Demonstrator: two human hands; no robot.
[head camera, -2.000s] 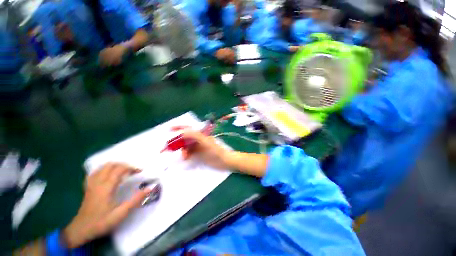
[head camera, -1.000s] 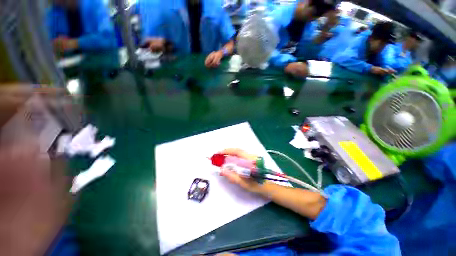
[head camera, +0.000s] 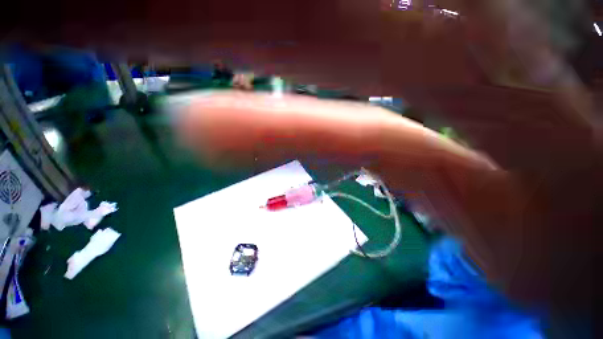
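Note:
The dispensing syringe (head camera: 294, 197), clear pink with a red front end, lies on the white paper sheet (head camera: 264, 228), untouched, its tip pointing left. A watch housing (head camera: 244, 259), a black rounded square with silvery parts, lies on the sheet nearer me, with no hand on it. My right hand (head camera: 397, 132) is very close to the camera, large and blurred across the top and right; a finger reaches left above the sheet. Whether it holds anything cannot be seen. My left hand cannot be made out.
A pale air hose (head camera: 395, 225) loops right of the sheet. Crumpled white tissues (head camera: 73, 210) lie on the dark green bench at left. A slim white tube (head camera: 18, 278) and a pale cabinet with round vents (head camera: 13, 189) are at far left. My hand hides most of the background.
My right hand has let go of the syringe and come up close to the camera. The syringe now lies on the sheet. The blurred left hand has gone from the left side.

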